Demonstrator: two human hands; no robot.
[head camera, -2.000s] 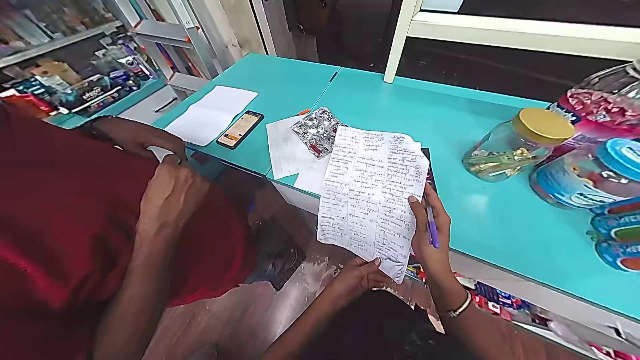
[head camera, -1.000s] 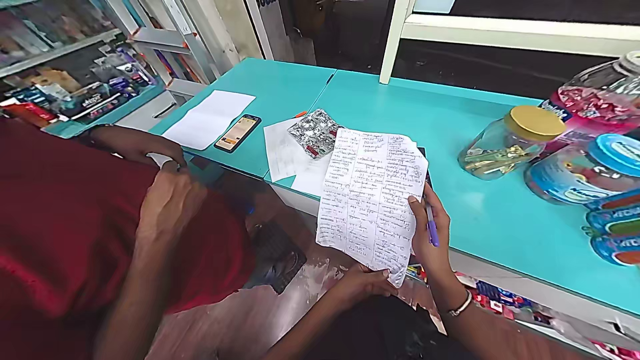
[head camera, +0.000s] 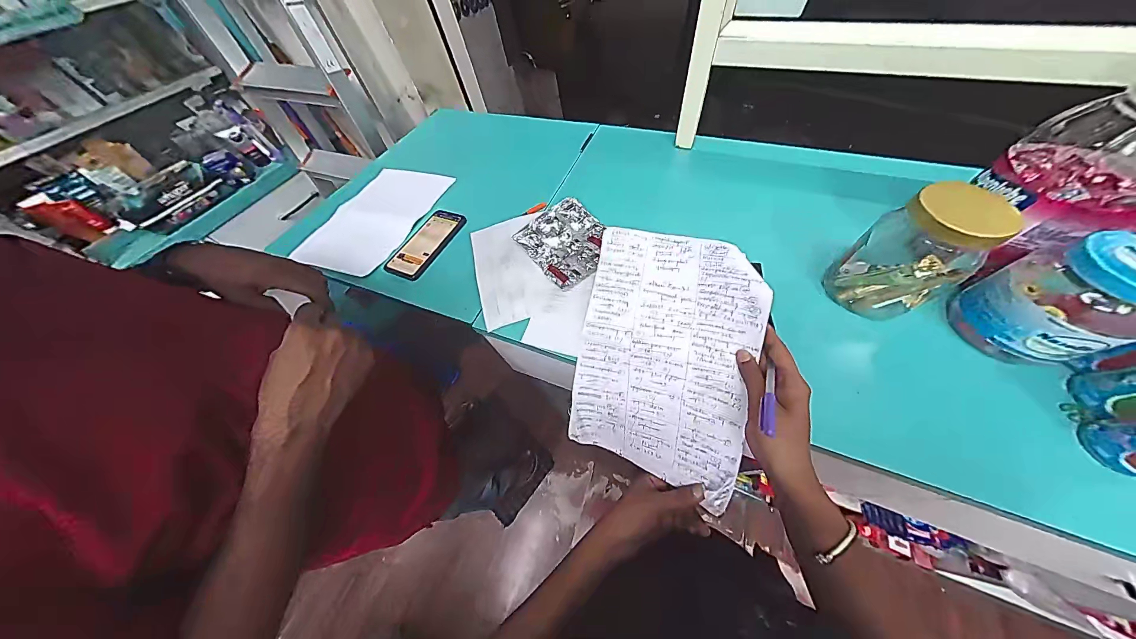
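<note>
A handwritten sheet of paper (head camera: 670, 355), written in columns, is held up over the counter's front edge. My left hand (head camera: 661, 513) pinches its lower edge, thumb on top. At the sheet's right edge my right hand (head camera: 779, 404) grips it, thumb in front, with a purple pen (head camera: 769, 404) between the fingers; a bangle circles that wrist. Behind the sheet, a silver blister pack (head camera: 564, 240) lies on loose white papers (head camera: 501, 288). A smartphone (head camera: 426, 245) with a lit screen lies farther left beside a blank white sheet (head camera: 377, 217).
A co-worker in a red shirt (head camera: 133, 426) stands close at left, hands together around something white. On the turquoise counter (head camera: 852, 373) at right stand a gold-lidded jar (head camera: 923, 253), a blue-lidded jar (head camera: 1056, 302) and other containers. Goods fill shelves below the counter and at far left.
</note>
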